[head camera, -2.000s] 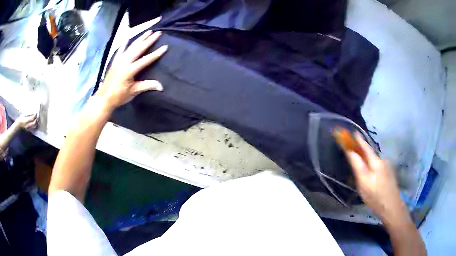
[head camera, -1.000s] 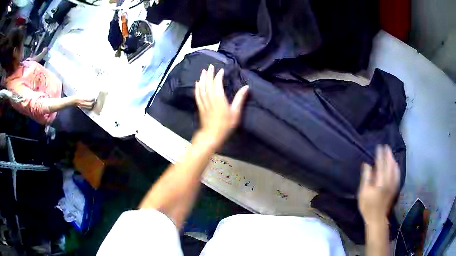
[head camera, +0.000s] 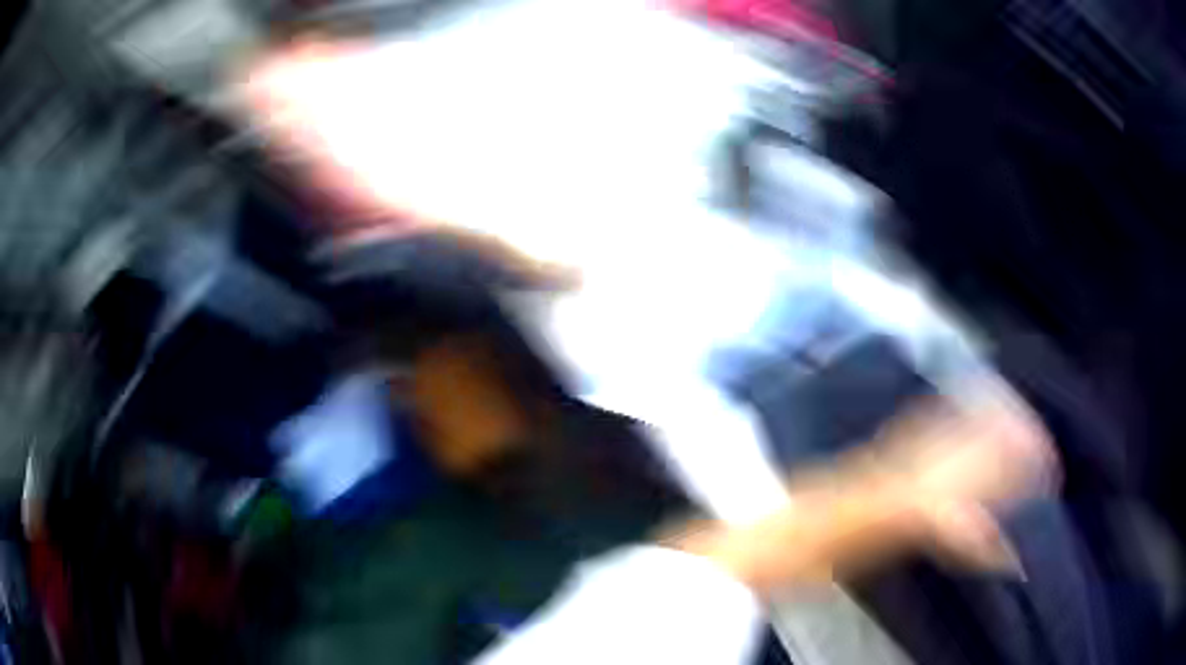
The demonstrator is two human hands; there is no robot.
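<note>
The frame is strongly blurred. My left hand point(head camera: 969, 481) reaches to the right over a dark garment point(head camera: 1086, 572) at the right side of the view. The hand is too smeared to tell its fingers or whether it grips the cloth. More dark cloth point(head camera: 845, 396) shows just beyond my forearm. My right hand is not in view. No iron can be made out.
A bright white table point(head camera: 624, 169) fills the upper middle. A blurred pink-orange sleeve of a person point(head camera: 319, 163) is at its left. An orange-brown block point(head camera: 468, 405), perhaps a stool, and a blue and white bundle point(head camera: 341, 442) stand over the green floor point(head camera: 390, 578).
The view has swung left. The garment and my left hand now appear further right, and my right hand has left the picture. Earlier it released the iron and lay on the cloth.
</note>
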